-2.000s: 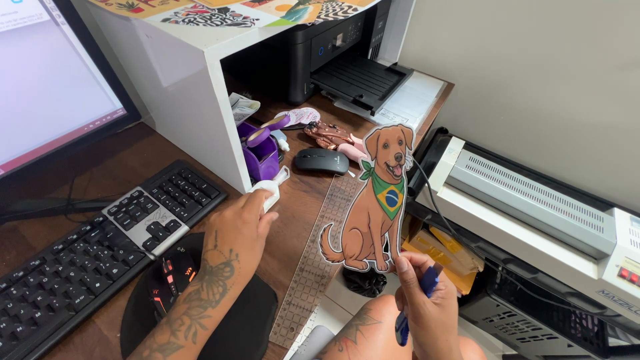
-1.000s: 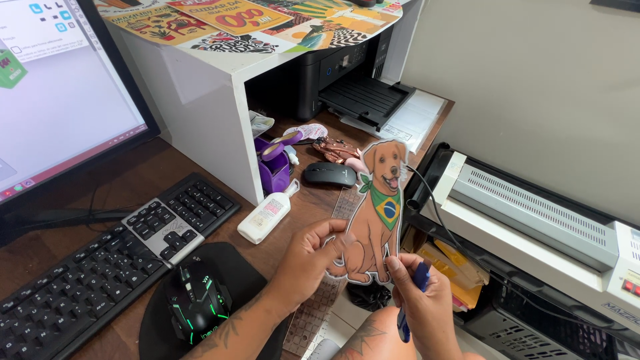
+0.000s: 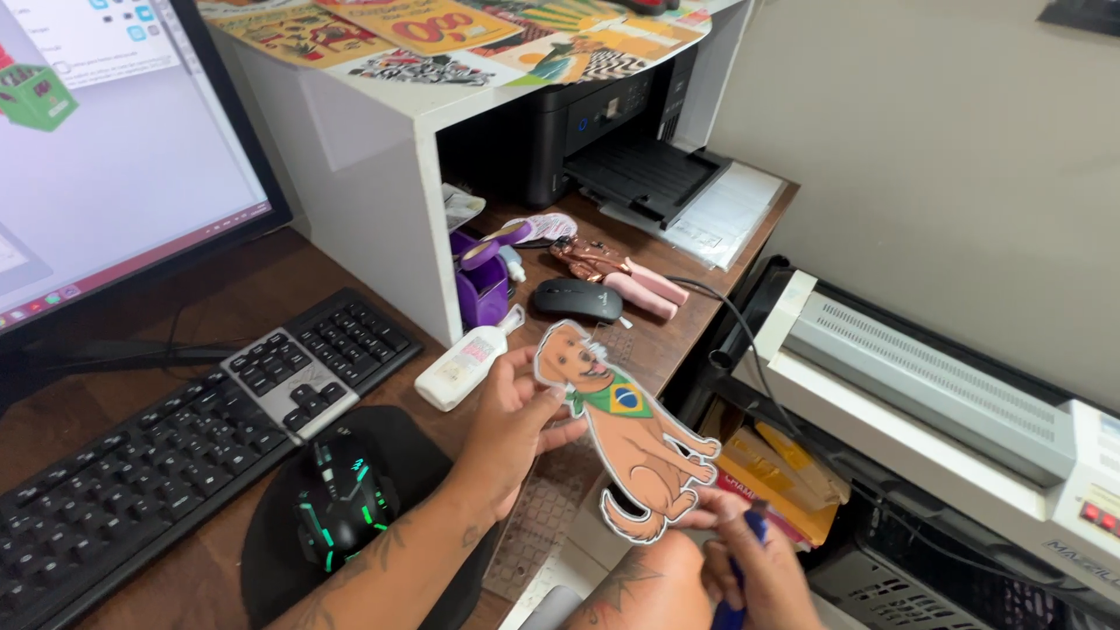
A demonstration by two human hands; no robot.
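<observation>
A flat dog-shaped cutout (image 3: 643, 437), wearing a green bandana printed with the Brazilian flag, is tilted with its head to the upper left. My left hand (image 3: 516, 420) grips it by the head and neck edge. At its lower edge is my right hand (image 3: 744, 551), which also holds a dark blue tool (image 3: 744, 560), mostly hidden by the fingers; whether these fingers also pinch the cutout is hard to tell. A white bottle (image 3: 462, 367) of glue or similar lies on the desk just left of my left hand.
A keyboard (image 3: 166, 455), a lit gaming mouse (image 3: 346, 503) and a monitor (image 3: 114, 157) are at left. Behind are a black mouse (image 3: 577, 300), pink-handled pliers (image 3: 643, 284), a purple holder (image 3: 481, 284) and a printer (image 3: 604, 131) under a white shelf (image 3: 359, 166). A laminator (image 3: 927, 402) stands right.
My left hand has moved from the white bottle to the cutout and now holds its head end. The cutout has turned from upright to tilted, its head to the left. The bottle lies released on the desk.
</observation>
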